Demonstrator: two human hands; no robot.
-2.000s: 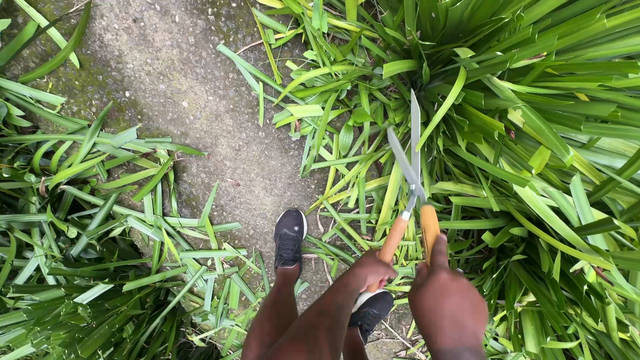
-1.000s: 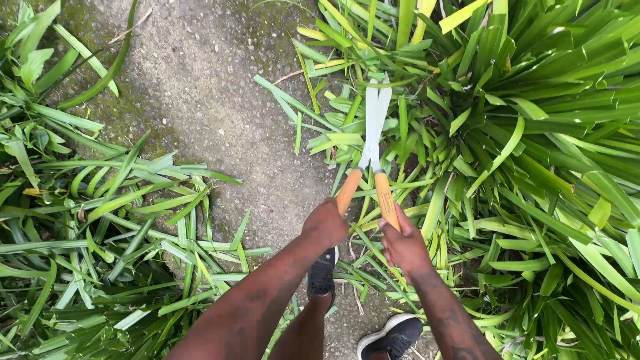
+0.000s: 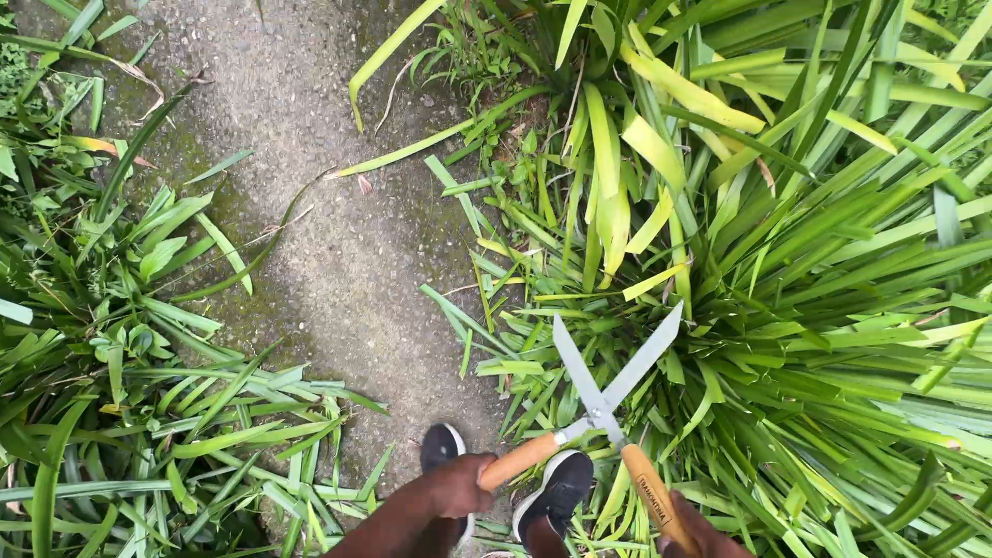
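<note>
A pair of Tramontina hedge shears (image 3: pixel 598 409) with steel blades and wooden handles is held low in the head view, its blades spread in a wide V pointing away from me. My left hand (image 3: pixel 463 487) is closed around the end of the left wooden handle. Around the lower part of the right handle is my right hand (image 3: pixel 694 531), partly cut off by the bottom edge. The blade tips lie over the left side of a clump of long strap-like green leaves (image 3: pixel 744 341). Whether they touch any leaf, I cannot tell.
A rough concrete path (image 3: pixel 349 294) runs up the middle. Cut leaf pieces (image 3: pixel 256 418) lie along its left edge beside more plants. Yellowish drooping leaves (image 3: pixel 608 194) hang at the upper right clump. My dark shoes (image 3: pixel 562 492) stand at the bottom, by the path's right side.
The shears' blades, nearly closed together one second ago, are now spread wide, and my hands have moved apart with the handles. The view has shifted along the path.
</note>
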